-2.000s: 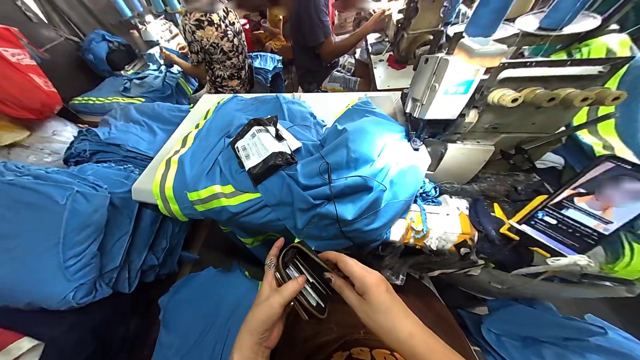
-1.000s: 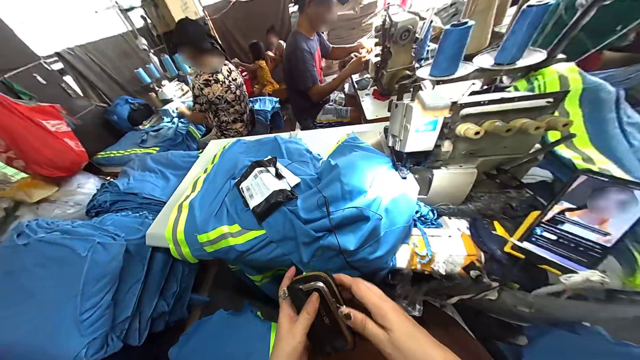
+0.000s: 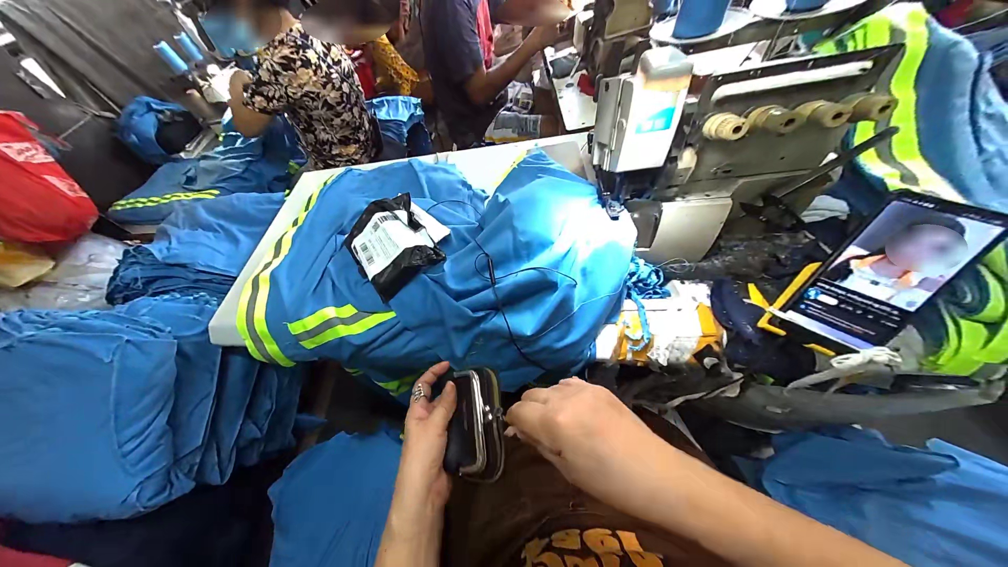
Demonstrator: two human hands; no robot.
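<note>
Upright in my left hand (image 3: 429, 437) is a small black coin purse (image 3: 472, 425) with a metal kiss-lock frame. My right hand (image 3: 571, 421) is at the purse's right edge, its fingers curled close to the clasp; what lies between them is hidden. Beyond the hands, a blue garment (image 3: 441, 236) with yellow-green and grey reflective bands covers the white sewing table (image 3: 228, 315). On the garment lie a black plastic packet (image 3: 394, 244) with a white label and a thin black cable (image 3: 492, 272).
An industrial sewing machine (image 3: 642, 110) stands at the table's back right. A phone or tablet (image 3: 890, 272) with a lit screen leans at the right. Folded blue cloth (image 3: 87, 402) is piled at the left. Two people work behind the table, one in a flowered shirt (image 3: 303, 87).
Two seconds ago the purse was open with its contents showing; now its frame looks nearly or fully closed. My right hand has moved from the purse's top to its right side.
</note>
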